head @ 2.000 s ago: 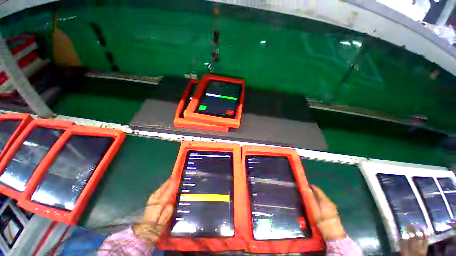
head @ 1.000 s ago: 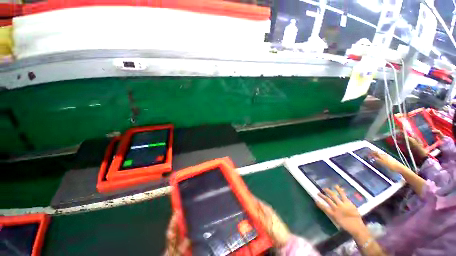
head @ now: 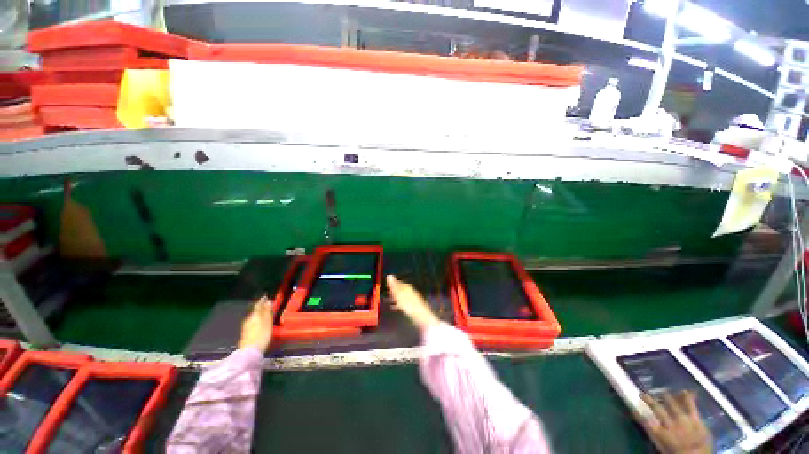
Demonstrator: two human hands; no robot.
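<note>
Two small red foam trays are stacked on the back ledge. The upper tray holds a tablet whose dark screen shows a green and white bar, a green square and a red square. My left hand is at the stack's left edge; whether its fingers grip is unclear. My right hand is just right of the stack, holding nothing, with a small gap to it. Another red tray, seemingly on a second layer, lies further right with a dark tablet.
Red trays with tablets lie at the lower left. Another person's hand is over a white multi-slot tray at the right. A white shelf edge crosses above the green panel, with red and white layers on it.
The red tray that was in both my hands now lies on the ledge, right of the stack. My hands have let it go and moved to the stack's sides. The view has shifted left.
</note>
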